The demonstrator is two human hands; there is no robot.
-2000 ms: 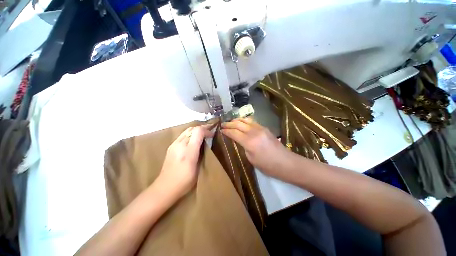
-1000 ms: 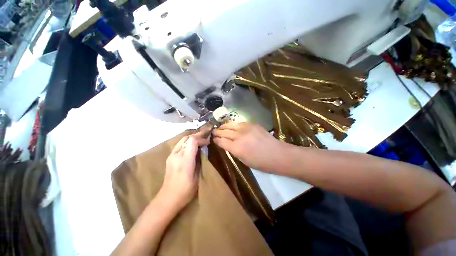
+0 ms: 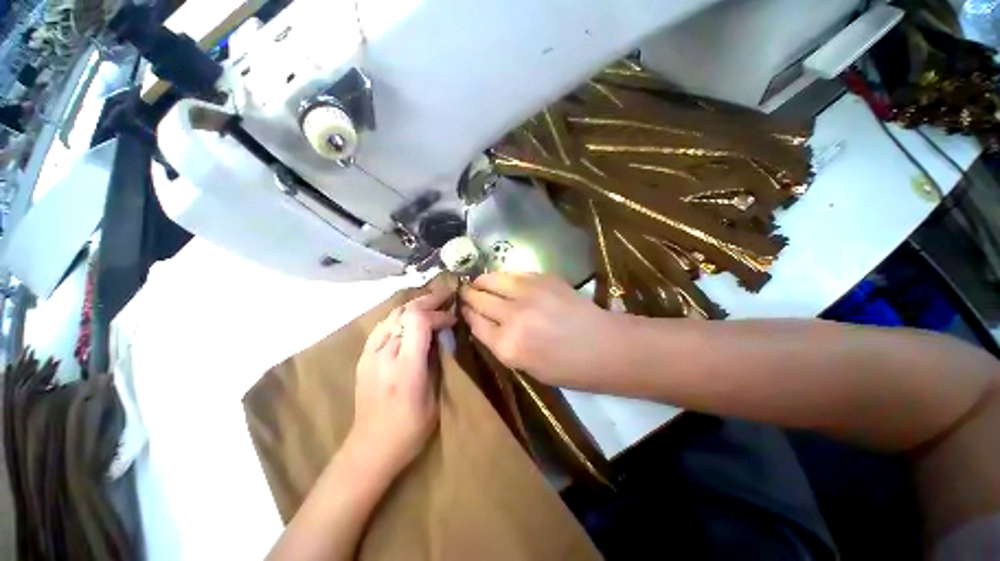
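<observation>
A tan-brown fabric panel (image 3: 329, 384) lies on the white table and hangs over its front edge. A dark-brown zipper (image 3: 543, 411) with a gold line runs along its right edge. My left hand (image 3: 400, 362) lies on the panel, fingertips pinching its edge just in front of the presser foot (image 3: 425, 267). My right hand (image 3: 532, 329) pinches the zipper tape beside it, fingertips nearly touching the left ones. A round pale part (image 3: 459, 254) sits just above my fingertips. The needle is too small to make out.
The white machine head and arm (image 3: 439, 77) cross the top. A fan of brown zippers (image 3: 669, 186) lies right of the needle area. Dark folded pieces (image 3: 66, 449) hang at far left. A gold-brown heap (image 3: 949, 104) is at far right, and something blue (image 3: 894, 290) is below the table.
The view has turned and shifted, so the machine head appears farther left and more tilted. Both hands keep their pinch by the presser foot, with little visible movement of the panel.
</observation>
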